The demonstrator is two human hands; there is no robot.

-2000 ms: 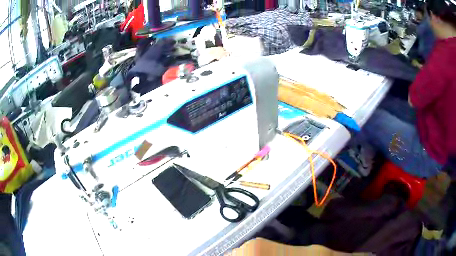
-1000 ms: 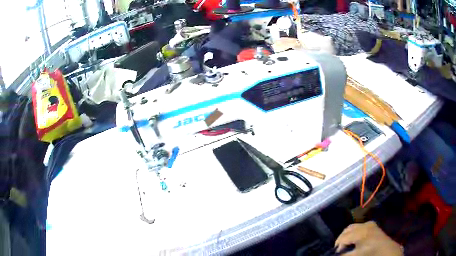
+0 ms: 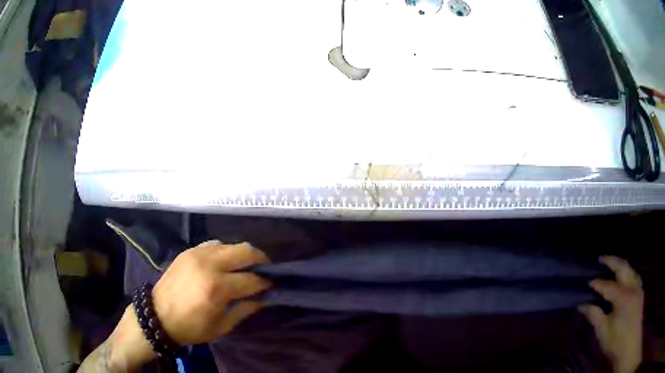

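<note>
A dark navy fabric piece (image 3: 430, 280) is stretched sideways between my hands below the table's front edge, with a dark fold running along its length. My left hand (image 3: 211, 291) grips its left end between thumb and fingers, with a dark beaded bracelet on the wrist. My right hand (image 3: 618, 306) grips its right end with the fingertips. Darker brown-purple fabric (image 3: 306, 342) hangs below and around it. Thin lines on the fabric cannot be made out.
The white table (image 3: 240, 109) has a measuring strip (image 3: 437, 197) along its front edge. A black smartphone (image 3: 583, 55) and black-handled shears (image 3: 640, 146) lie at the right. A metal plate part (image 3: 459, 8) shows at the top edge. Tan pieces lie at the far left.
The view has tilted down from the sewing machine to the table's front edge. Both hands now show, holding the navy fabric; one second ago only one hand showed at the bottom.
</note>
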